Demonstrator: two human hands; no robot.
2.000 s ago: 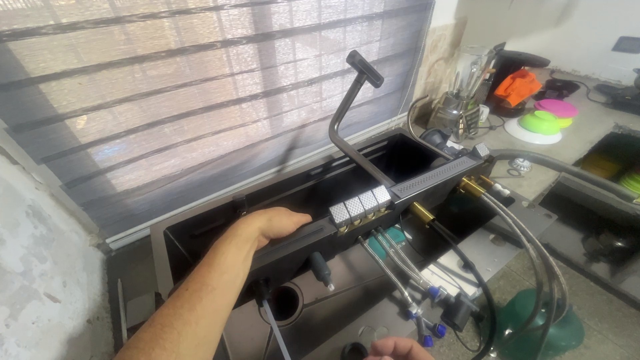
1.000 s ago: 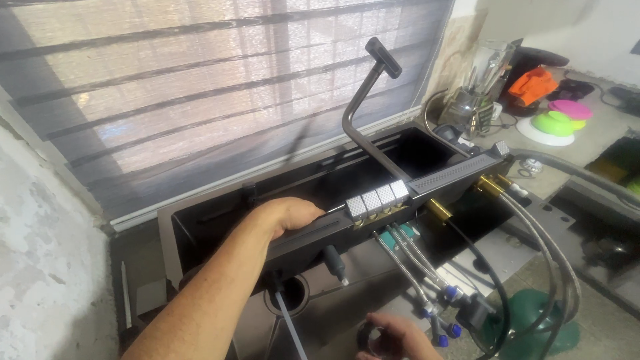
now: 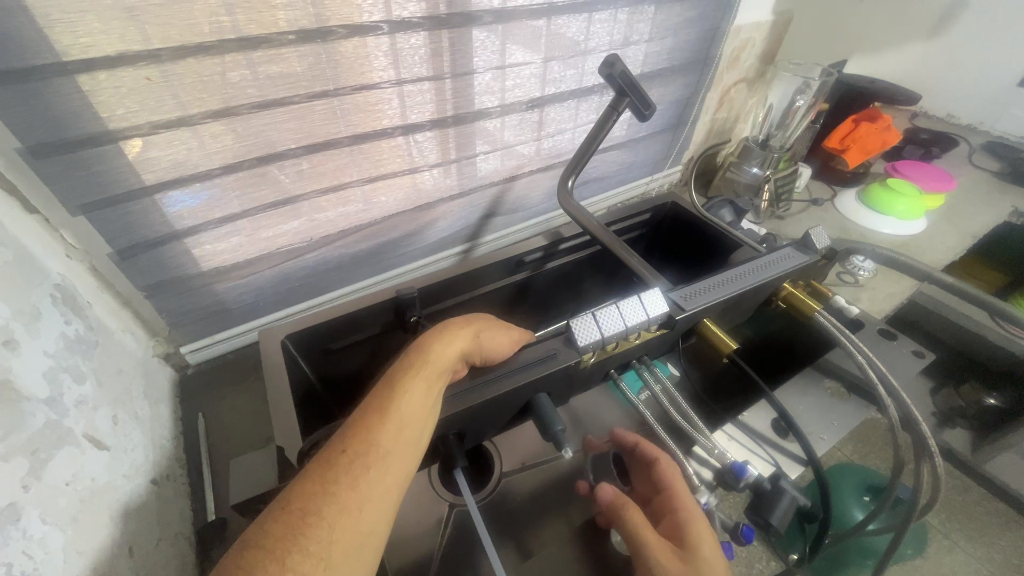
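Observation:
My left hand [image 3: 480, 342] grips the edge of a long black faucet panel [image 3: 512, 376], its fingers hidden behind. The panel lies across a black sink [image 3: 276, 384] and carries white patterned keys [image 3: 620, 320], a perforated grey strip [image 3: 744, 276], brass fittings [image 3: 718, 339] and braided hoses [image 3: 672, 420]. My right hand [image 3: 648, 504], below the panel, holds a dark ring-shaped part [image 3: 606, 468] between thumb and fingers, near a dark threaded-looking fitting [image 3: 548, 424] with a pale tip. A bent grey spout [image 3: 588, 208] rises behind the panel. A pale tube [image 3: 478, 520] hangs beside the drain hole [image 3: 472, 472].
A blender [image 3: 776, 152], an orange cloth [image 3: 862, 138] and colourful bowls [image 3: 894, 198] stand at the right on the counter. A green rounded object [image 3: 852, 512] sits under the hoses. A window blind [image 3: 360, 160] hangs behind the sink, and a screwdriver-like tool [image 3: 206, 468] lies at the left.
My right hand has risen further into view with the dark ring, towards the fitting under the panel. My left hand stays on the panel.

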